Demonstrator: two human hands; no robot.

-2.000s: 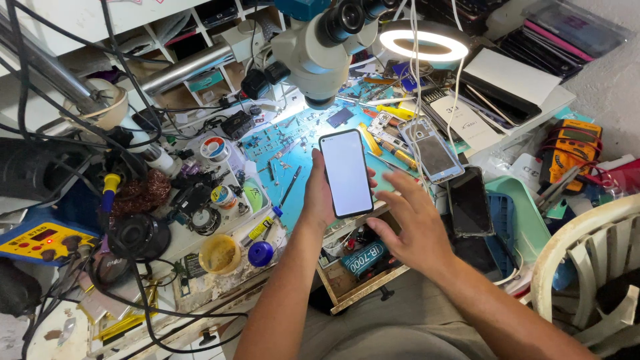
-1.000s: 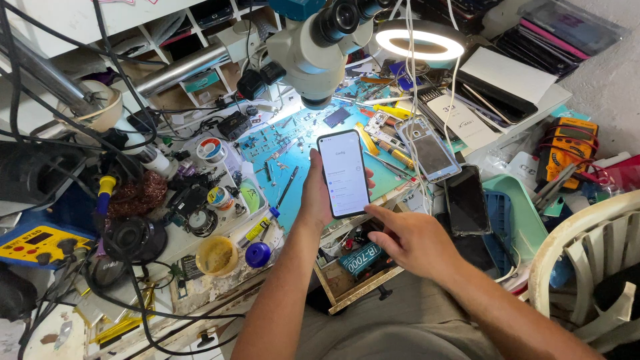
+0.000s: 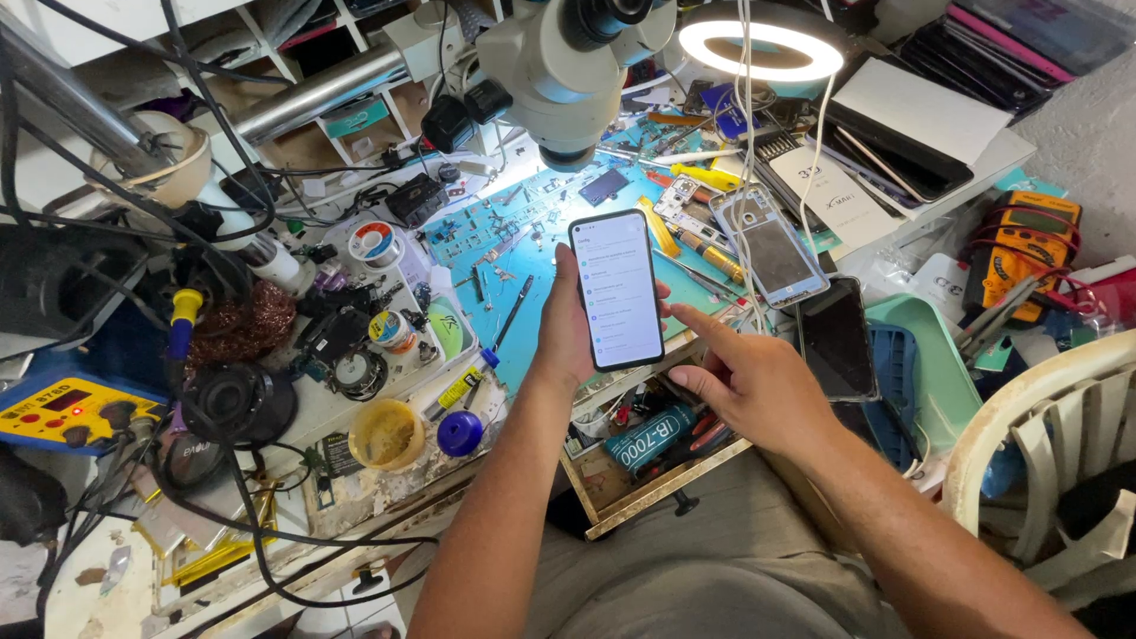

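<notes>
A black-framed smartphone with a lit screen showing a list lies in my left hand, its thumb along one edge and fingertips around the other. Just right of the phone is my right hand, index finger extended toward the phone's edge and thumb apart, holding nothing. Beneath the phone spreads a blue work mat with small electronic parts and a black pen-like tool. An open drawer below my hands holds a teal tube.
A stereo microscope and a lit ring lamp overhang the mat. Solder spool, yellowish tub and a hot-air station crowd the left. Rightward are a disassembled phone, a yellow multimeter and a plastic chair.
The phone's screen went from blank white to a page with text, then to a longer list. My right hand's fingers, more spread earlier, have drawn into a pointing shape.
</notes>
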